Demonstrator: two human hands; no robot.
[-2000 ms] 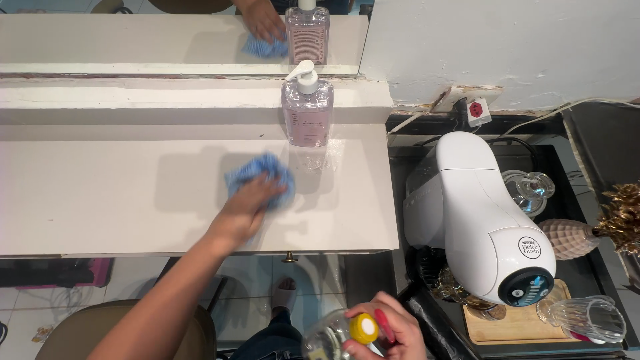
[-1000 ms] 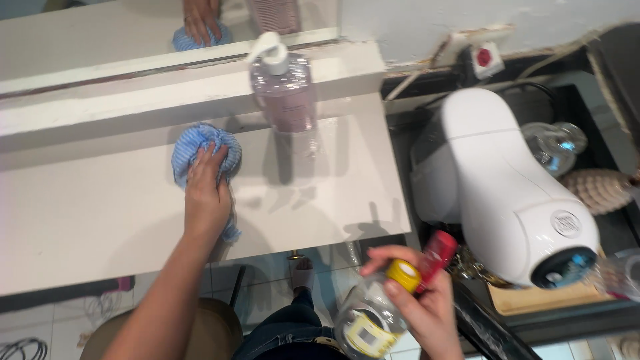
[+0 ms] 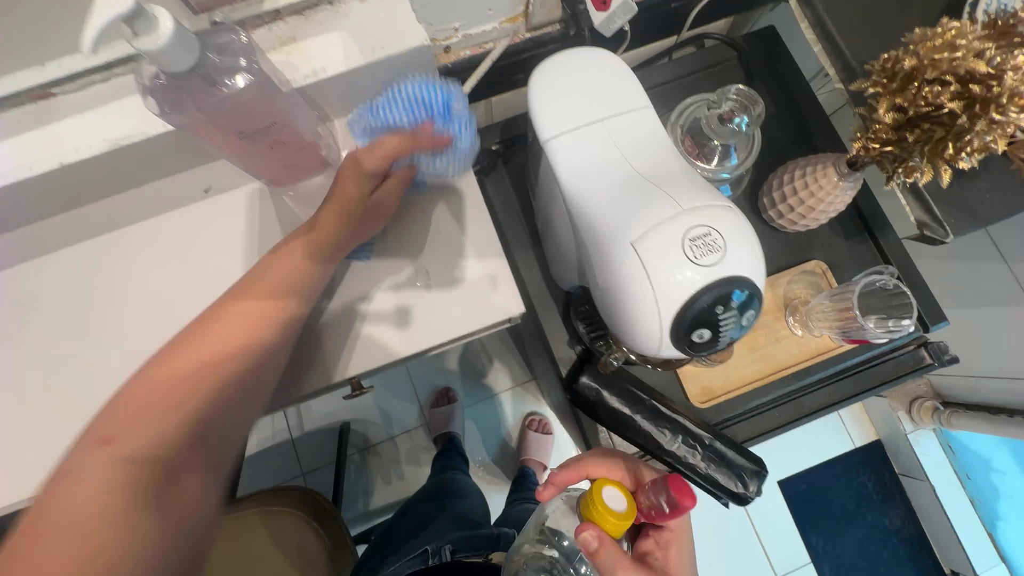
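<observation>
My left hand (image 3: 372,188) holds a crumpled blue-and-white striped cloth (image 3: 424,124) on the white tabletop (image 3: 120,296), near its right end; the cloth is blurred. Just left of it stands a clear pump bottle of pink liquid (image 3: 248,112) with a white pump. Low in the view, my right hand (image 3: 632,512) is closed around a clear bottle (image 3: 552,540) with a yellow cap (image 3: 608,506). A red nozzle or trigger part (image 3: 666,498) sticks out beside the cap, between thumb and fingers. The bottle's lower part is cut off by the frame edge.
Right of the tabletop, a white capsule coffee machine (image 3: 632,184) stands on a black surface (image 3: 840,192). Around it are a lidded glass jar (image 3: 716,132), a textured vase (image 3: 808,192) with gold foliage, and a glass cup (image 3: 864,308) on a wooden tray (image 3: 760,352). A chair (image 3: 276,532) is below.
My left hand and the cloth have moved right along the tabletop, from left of the pump bottle to its right side. My right hand still holds the yellow-capped bottle. The view has shifted and turned.
</observation>
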